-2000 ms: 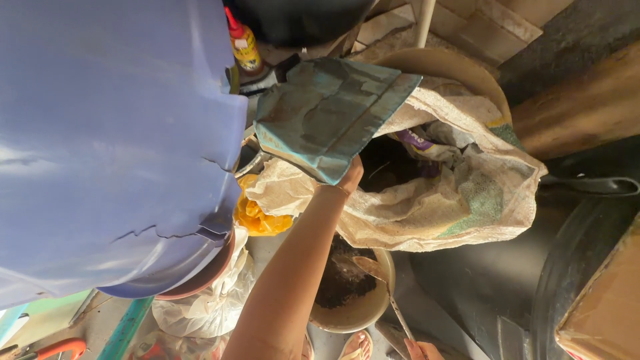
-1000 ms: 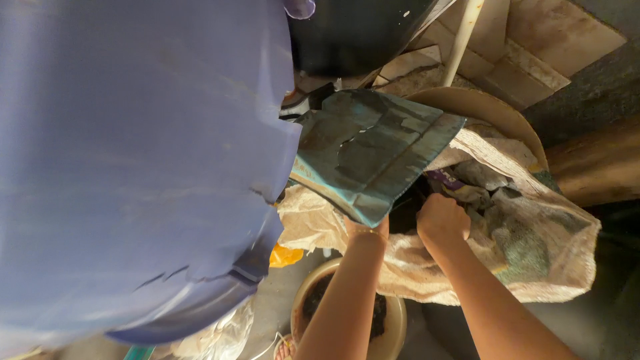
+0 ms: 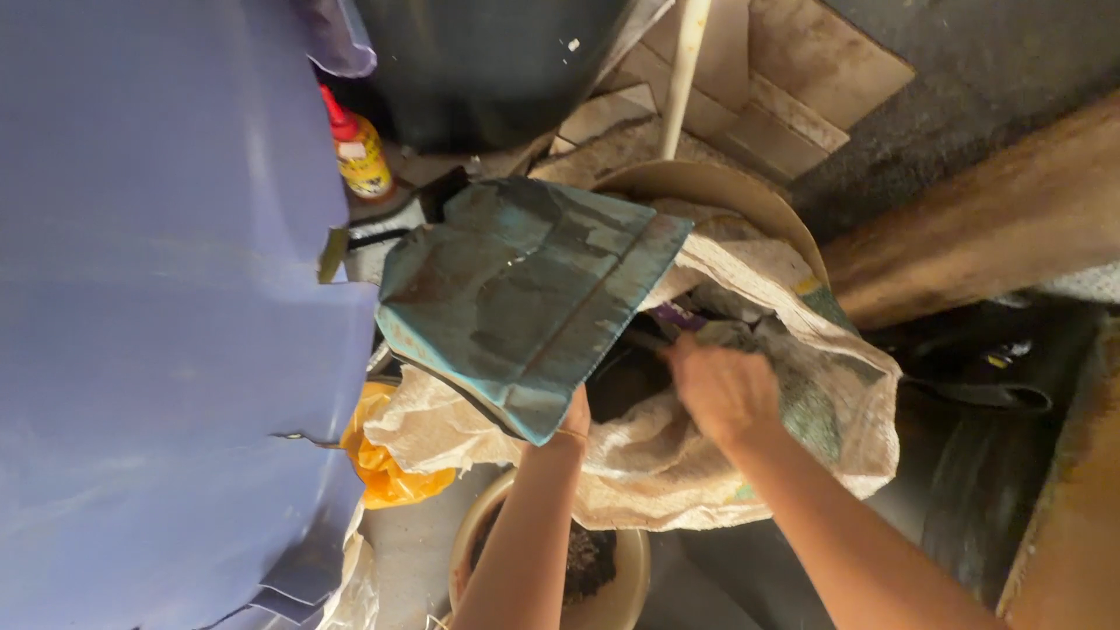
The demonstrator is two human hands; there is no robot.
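Note:
A worn blue-green bag (image 3: 534,289), stained dark, lies tilted over the left side of a woven plastic sack (image 3: 682,490). Under the bag's lower edge is my left hand (image 3: 575,416), mostly hidden, so its grip cannot be seen. My right hand (image 3: 722,389) is inside the sack's mouth with its fingers curled around a thin dark handle or tool, whose far end goes out of sight toward the bag. A purple item (image 3: 678,315) shows in the sack just beyond my right hand. Below my left forearm stands a cream pot (image 3: 639,569) with dark soil in it.
A large cracked blue-purple plastic container (image 3: 175,306) fills the left. Beside it are a yellow bottle with a red cap (image 3: 360,157) and an orange plastic bag (image 3: 385,455). Cardboard pieces (image 3: 787,79) and a pale pole (image 3: 685,70) are behind the sack; a wooden log (image 3: 980,210) lies right.
My right hand, at the bottom by the pot with a trowel-like tool two seconds ago, has moved up into the sack's mouth. My left hand stays at the blue-green bag.

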